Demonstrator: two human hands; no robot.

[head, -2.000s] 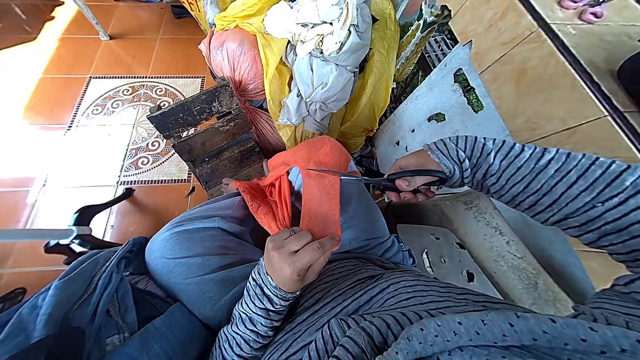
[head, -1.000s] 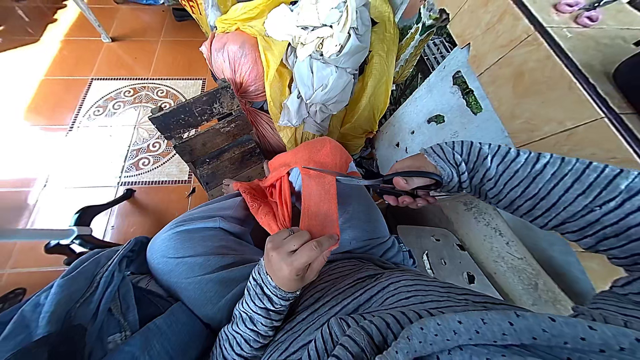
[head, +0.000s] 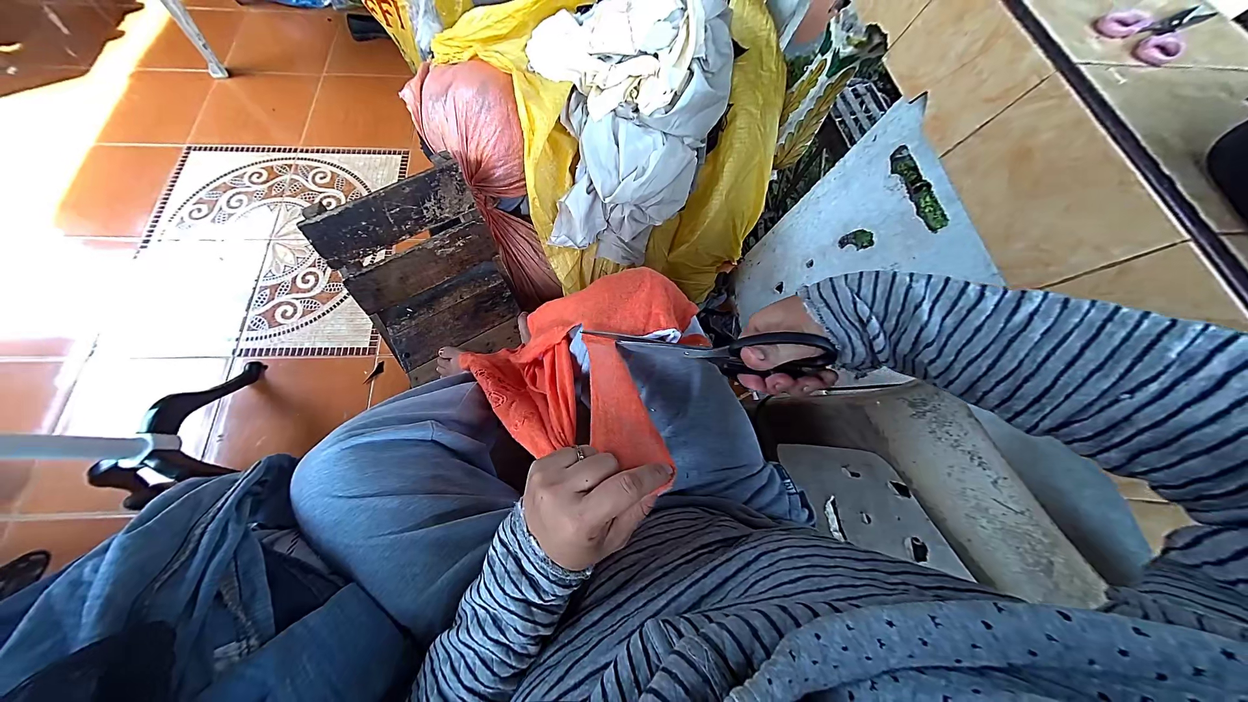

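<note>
An orange cloth (head: pixel 629 409) lies over my knee, with a strip of it drawn down toward me. My left hand (head: pixel 590 499) pinches the lower end of that strip; a ring shows on one finger. To the right, my right hand (head: pixel 788 353) grips a pair of scissors (head: pixel 697 349) by the black handles. The metal blades point left and reach across the upper part of the cloth, where a pale patch shows beside them. Whether the blade edges have cloth between them I cannot tell.
Yellow sacks (head: pixel 717 210) hold pale cloths (head: pixel 639 146) ahead, beside a pink bag (head: pixel 476 122). A dark wooden slatted piece (head: pixel 429 263) stands in front of them. Denim (head: pixel 185 585) lies at left. Pink-handled scissors (head: pixel 1141 37) rest on tiles at upper right.
</note>
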